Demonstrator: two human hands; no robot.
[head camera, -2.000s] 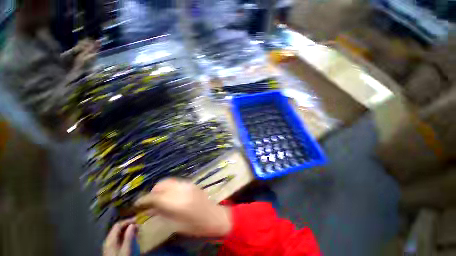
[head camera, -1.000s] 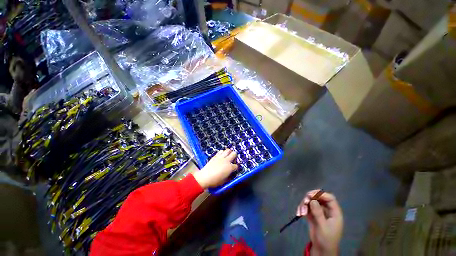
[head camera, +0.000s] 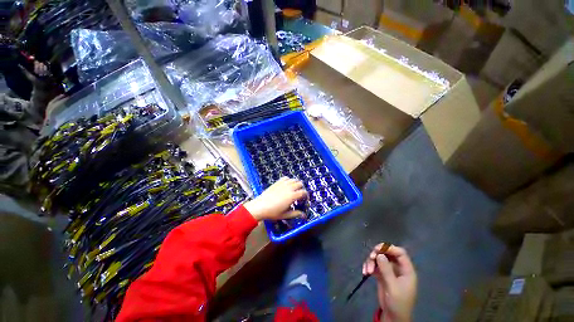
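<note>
A blue tray (head camera: 256, 182) stands on the work surface, filled with rows of small black-and-silver modules (head camera: 283, 148). My left hand (head camera: 280, 200) is over the near left part of the tray, fingers bent down among the modules. Whether it grips a module is hidden by the fingers. My right hand (head camera: 395, 277) is to the right of the tray, above the floor. It holds a short black cable lead (head camera: 359, 286) with a brownish-yellow band at the fingertips; the lead's dark end points down and left.
Tangled heaps of black-and-yellow leads (head camera: 145, 220) lie at left. A bundled row of leads (head camera: 255, 113) lies behind the tray. Clear film (head camera: 220, 69), a clear plastic tray (head camera: 116, 94) and metal posts stand behind. An open carton (head camera: 377, 72) is at right. A person's hand shows far left.
The view has shifted slightly. From reaching into the lead heap two seconds ago, my hands have moved apart: left to the blue tray, right out to the right with a lead.
</note>
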